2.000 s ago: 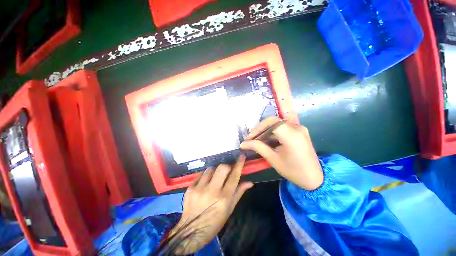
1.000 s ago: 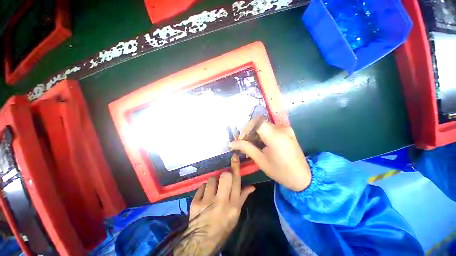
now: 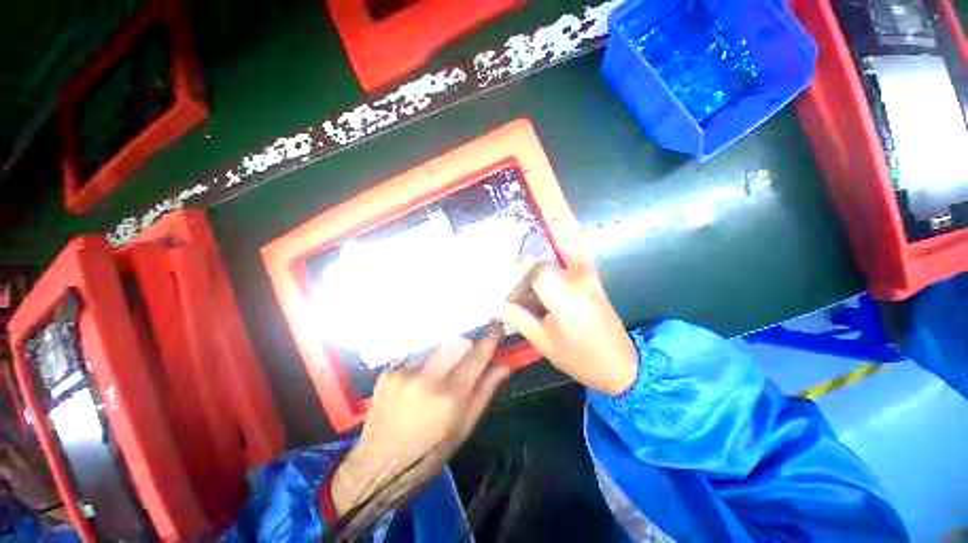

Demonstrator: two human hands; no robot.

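An opened tablet unit (image 3: 494,202) lies in a red foam tray (image 3: 398,193) in front of me. Its large battery pack (image 3: 409,286) glares white. The main board (image 3: 510,196) shows at the tablet's right end. My right hand (image 3: 568,323) is over the tablet's lower right part, thumb and fingers pinched on a thin dark tool (image 3: 524,286). The tool's tip and exact type cannot be made out. My left hand (image 3: 422,401) lies over the tray's near edge, blurred, its fingertips on the tablet's lower edge beside the right fingertips. It holds nothing visible.
A blue parts bin (image 3: 656,101) with small glints inside stands at the upper right. More red trays with tablets stand at the right (image 3: 849,159) and left (image 3: 101,371). Other red frames lie beyond the worn strip (image 3: 372,122). A blue sleeve shows at the right edge.
My left hand has shifted left and up, with its fingers lower and blurred over the tray edge. The right hand stays pinched at the same part of the tablet. The view has shifted slightly.
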